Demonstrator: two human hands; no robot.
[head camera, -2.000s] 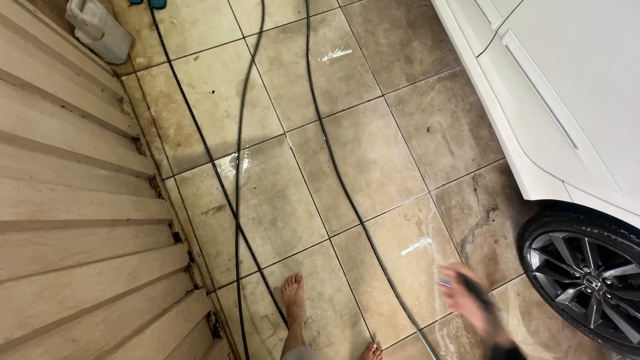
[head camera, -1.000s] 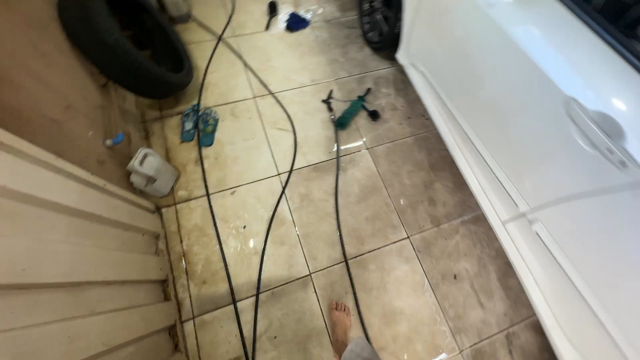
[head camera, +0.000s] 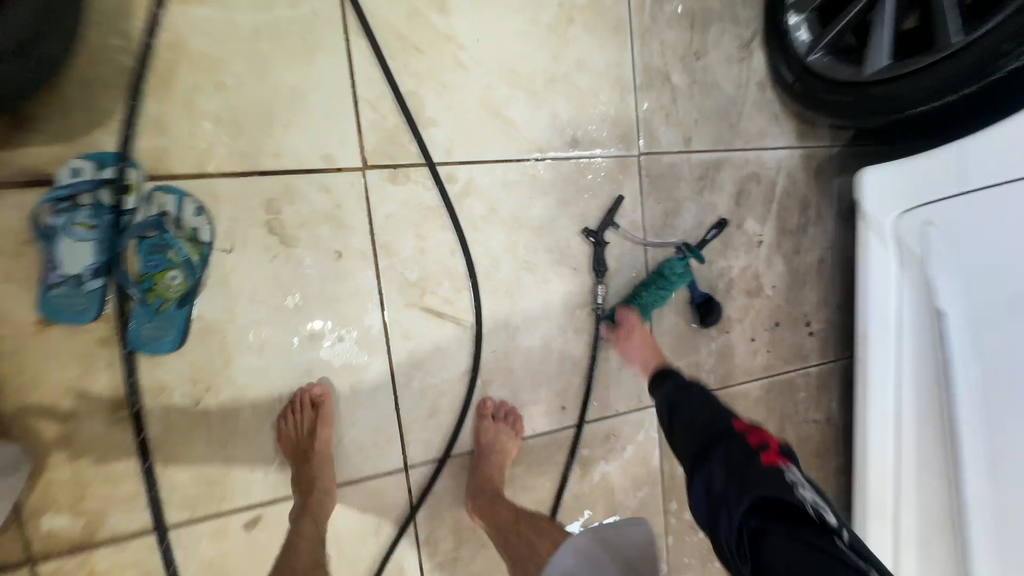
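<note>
My right hand reaches down at the near end of a green fuzzy wash mitt or brush on the tiled floor; the image is blurred and its grip is unclear. Just left of it lies a black spray gun joined to a black hose, with a thin clear tube running right from the gun. A black-handled tool and a round dark brush lie beyond the green piece. My left hand is out of view.
A white car with an open-spoked wheel stands on the right. Blue patterned flip-flops lie at the left under a black hose. Another hose curves between my bare feet. The tiles have wet patches.
The view has moved forward to the spray gun and green piece. My right hand, out of view a second ago, now reaches down to the green piece.
</note>
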